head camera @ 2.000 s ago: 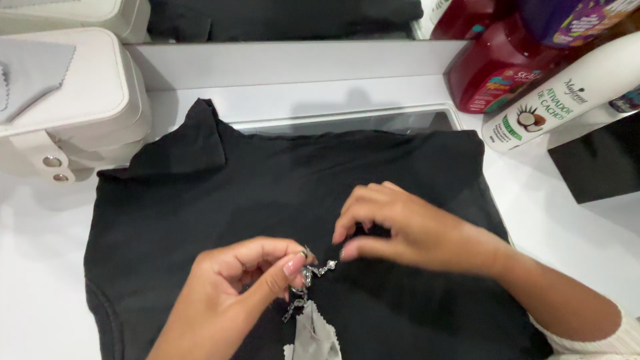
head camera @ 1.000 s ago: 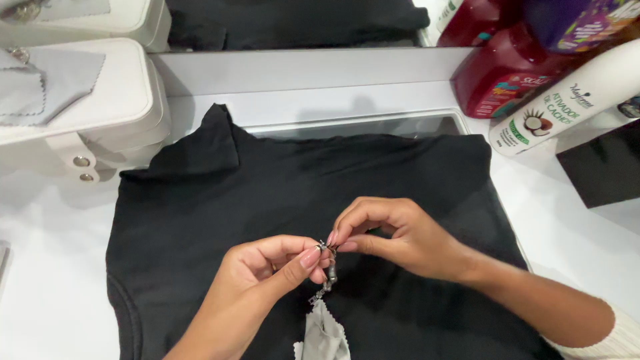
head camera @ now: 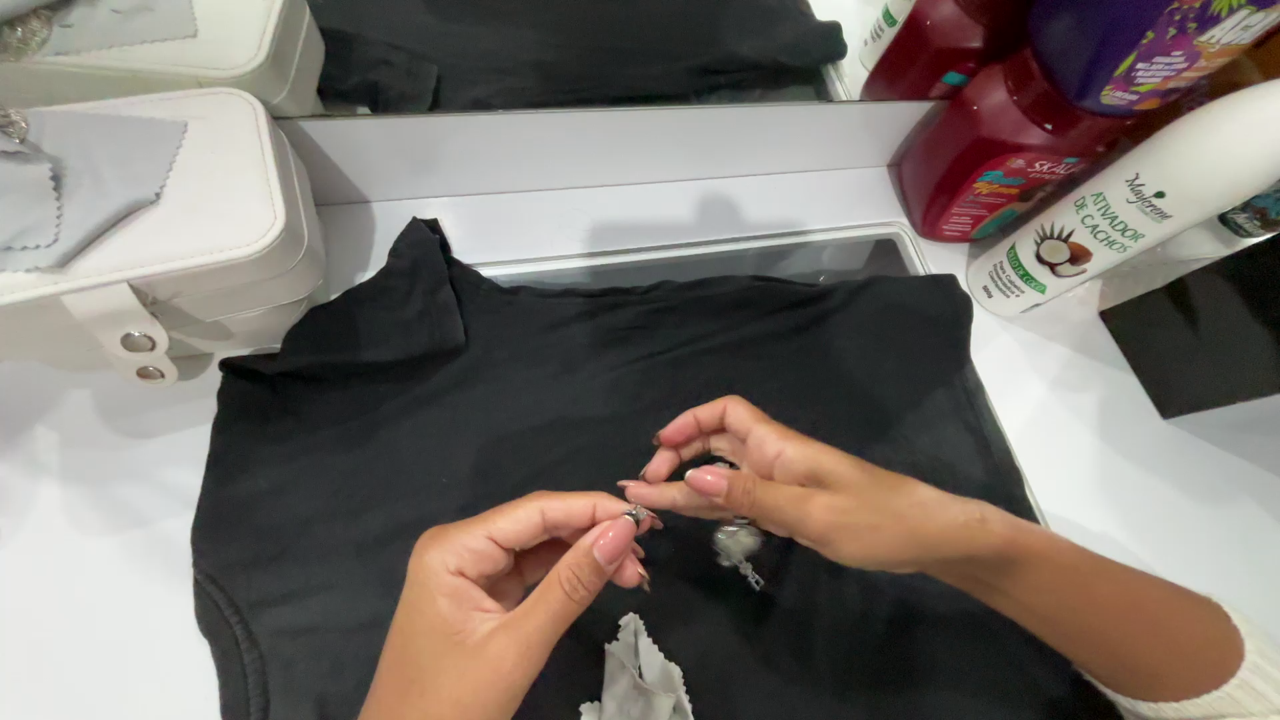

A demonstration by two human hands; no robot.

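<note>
Between the thumb and index finger of my left hand (head camera: 530, 580) is a small silver jewelry piece (head camera: 635, 514). My right hand (head camera: 770, 485) is just to its right, thumb against the fingers. A silver chain with a round charm (head camera: 738, 542) hangs beneath the right hand, partly hidden by it and slightly blurred; whether it joins the left hand's piece cannot be told. Both hands are over a black cloth garment (head camera: 560, 400) spread flat. A grey zigzag-edged polishing cloth (head camera: 640, 675) lies on it below the hands.
At left stands a white snap-strap jewelry case (head camera: 230, 130) with a grey cloth (head camera: 110, 170) on top. Red (head camera: 1000, 150) and white (head camera: 1140, 200) bottles and a black box (head camera: 1200, 330) are at right. A clear-topped panel (head camera: 860, 255) shows behind the garment; a mirror (head camera: 600, 50) is at the back.
A second ago the fingertips of both hands met at the jewelry; now they are slightly apart. The chain, which hung below the left fingers, now hangs beneath the right hand.
</note>
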